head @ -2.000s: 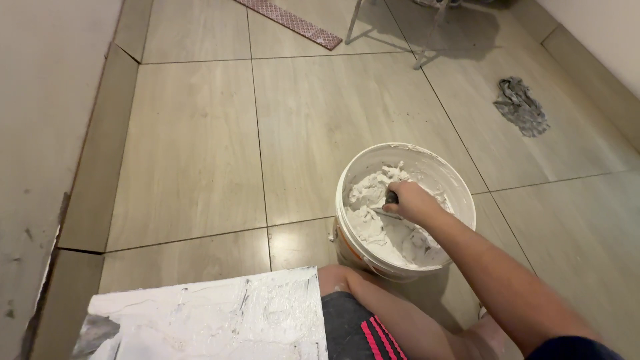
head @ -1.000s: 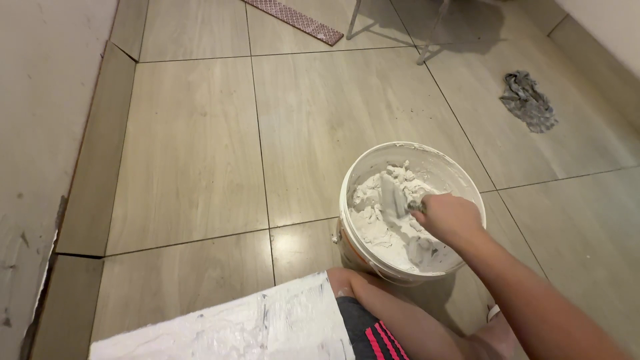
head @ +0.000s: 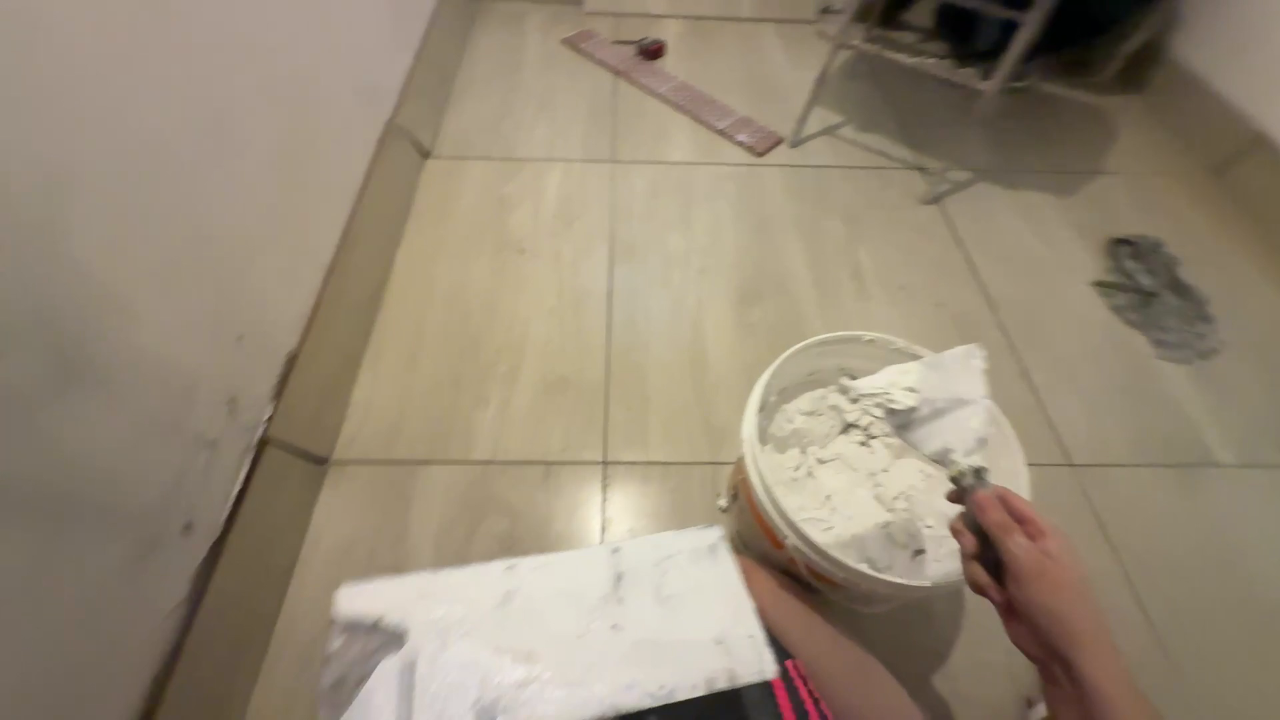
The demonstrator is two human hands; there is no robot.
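My right hand (head: 1020, 560) is closed around the dark handle of a putty knife (head: 945, 405), whose wide blade is coated in white compound. The blade is tilted up over the right side of a white plastic bucket (head: 757, 440). Lumpy white joint compound (head: 850, 490) fills much of the bucket. A flat board or hawk (head: 590, 620) smeared with white compound lies at the bottom, over my lap. My left hand cannot be seen.
A crumpled grey rag (head: 1155, 295) lies on the tiled floor at the right. A pinkish strip (head: 690, 100) with a small red object (head: 651, 48) lies farther off, near a metal rack (head: 1010, 50). A wall (head: 180, 250) rises at the left.
My right hand has raised the putty knife from inside the bucket, and compound now shows on its blade. The view has shifted left and up.
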